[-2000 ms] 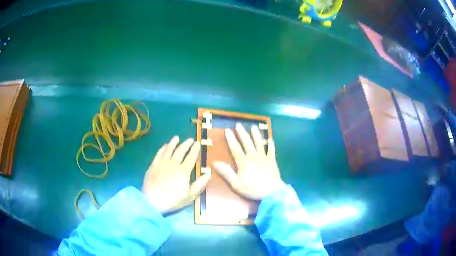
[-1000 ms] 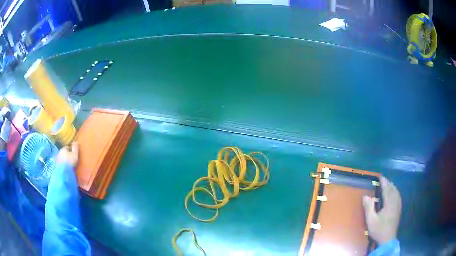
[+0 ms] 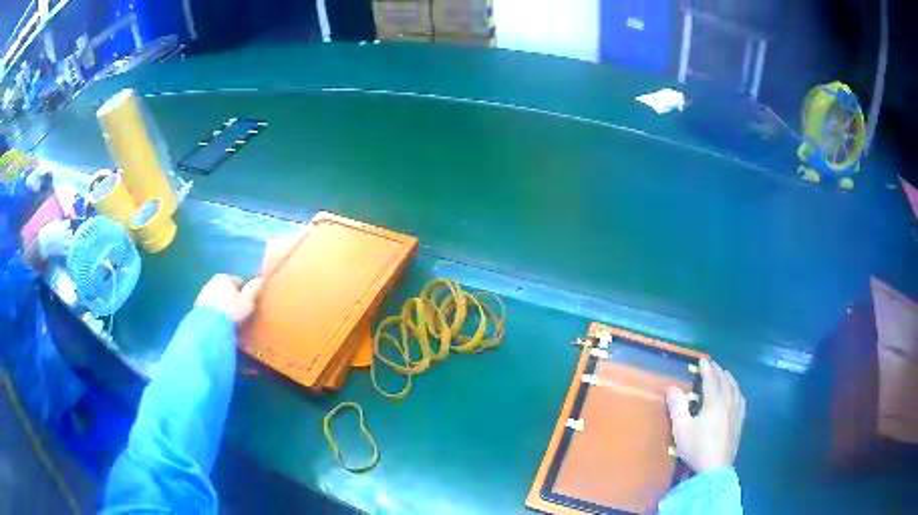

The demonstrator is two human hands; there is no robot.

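Observation:
A low stack of orange trays (image 3: 327, 292) lies left of centre, tilted on the green bench. My left hand (image 3: 230, 298) grips its left edge, with the fingertips partly hidden. An orange tray holding a black frame part (image 3: 566, 433) with pale tabs lies at the lower right. My right hand (image 3: 708, 417) rests on that tray's right edge; I cannot tell if it grips it. A pile of rubber bands (image 3: 433, 332) lies between the two, touching or close to the stack. One single band (image 3: 350, 437) lies below the pile.
Yellow tape rolls (image 3: 136, 161) and a light-blue fan (image 3: 103, 264) stand at the left. Another black frame part (image 3: 222, 145) lies across the bench seam. A yellow fan (image 3: 833, 134) stands at far right, a white scrap (image 3: 661, 100) near it. A banded tray bundle (image 3: 898, 352) is cut off at right.
The view has turned. My left hand has pulled the tray stack rightward, close to the rubber bands; its trays are now skewed. My right hand has stayed at the right tray's edge.

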